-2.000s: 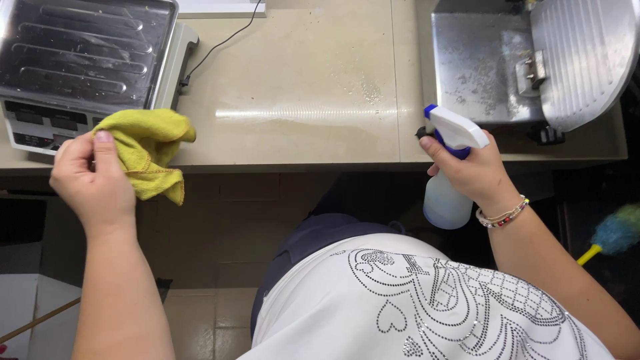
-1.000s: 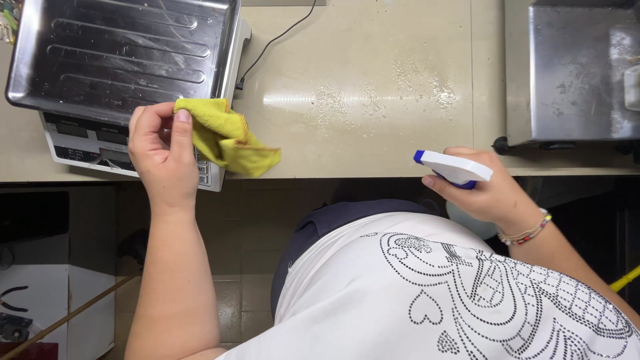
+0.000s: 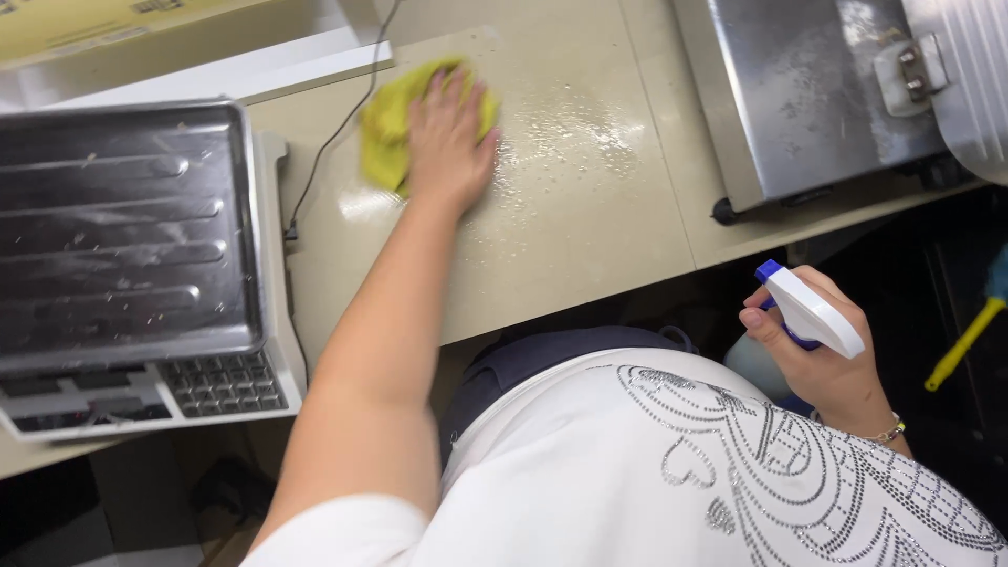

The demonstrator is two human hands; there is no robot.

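My left hand (image 3: 449, 146) lies flat on a yellow cloth (image 3: 386, 130), pressing it against the beige countertop (image 3: 583, 244); both are blurred. Droplets of liquid (image 3: 567, 142) are scattered over the counter just right of the cloth. My right hand (image 3: 827, 354) grips a spray bottle (image 3: 811, 311) with a white and blue trigger head, held in front of the counter's edge. The bottle's pale body is partly hidden behind my fingers and shirt.
A scale (image 3: 126, 236) with a dark metal tray and keypad stands at the left; its black cable (image 3: 335, 138) runs up beside the cloth. A yellow box (image 3: 142, 35) is at the top left. A metal slicer (image 3: 811, 94) stands at the right. A yellow handle (image 3: 965, 342) hangs at the far right.
My left hand has moved from near the scale's front out onto the counter with the cloth, and now lies flat on it. More droplets show on the counter than two seconds ago. The view has shifted.
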